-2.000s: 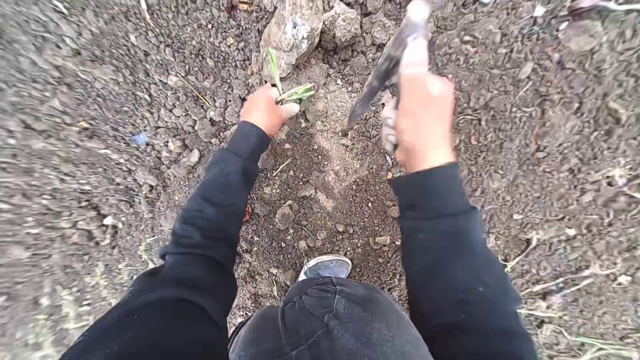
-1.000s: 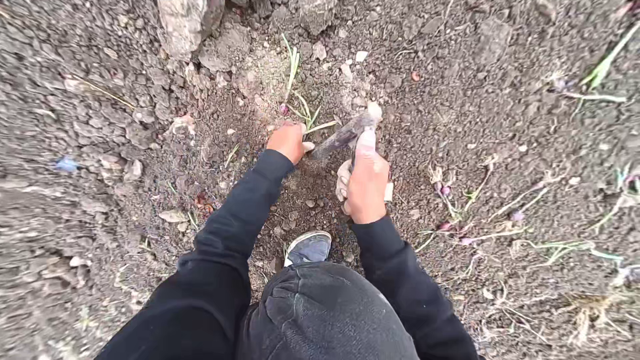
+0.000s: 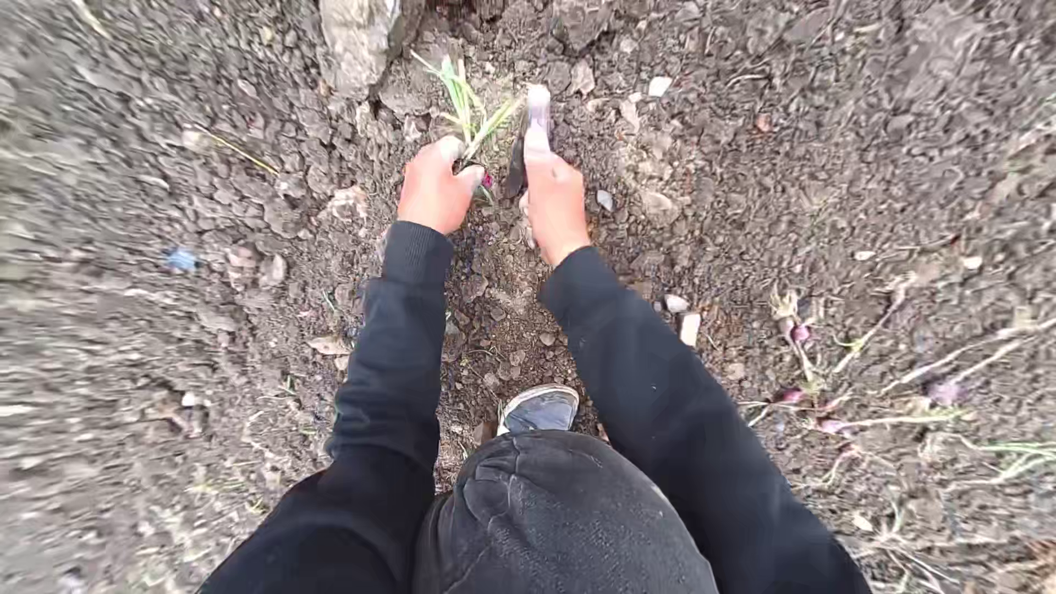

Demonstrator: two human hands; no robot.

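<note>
My left hand (image 3: 437, 186) grips the base of a green onion plant (image 3: 466, 103), whose leaves fan out above my fingers. A bit of purple shows beside my fingertips, perhaps part of its bulb. Just to the right, my right hand (image 3: 556, 194) is closed round a hand tool (image 3: 516, 163) with a dark metal blade, blurred by motion. The blade points down into the soil, close to the left fingertips but apart from them. Most of the tool's handle is hidden by my fingers.
A large stone (image 3: 356, 45) stands beyond the left hand. Several purple onions (image 3: 799, 333) with dry stalks lie on the soil at the right. My shoe (image 3: 539, 409) is below the hands. Small stones and clods (image 3: 657, 206) cover the ground, with a blue scrap (image 3: 181, 261) at the left.
One second ago the tool lay slanted close to my left hand by the plant's base; now it is more upright, and the leaves rise from my left hand's grip.
</note>
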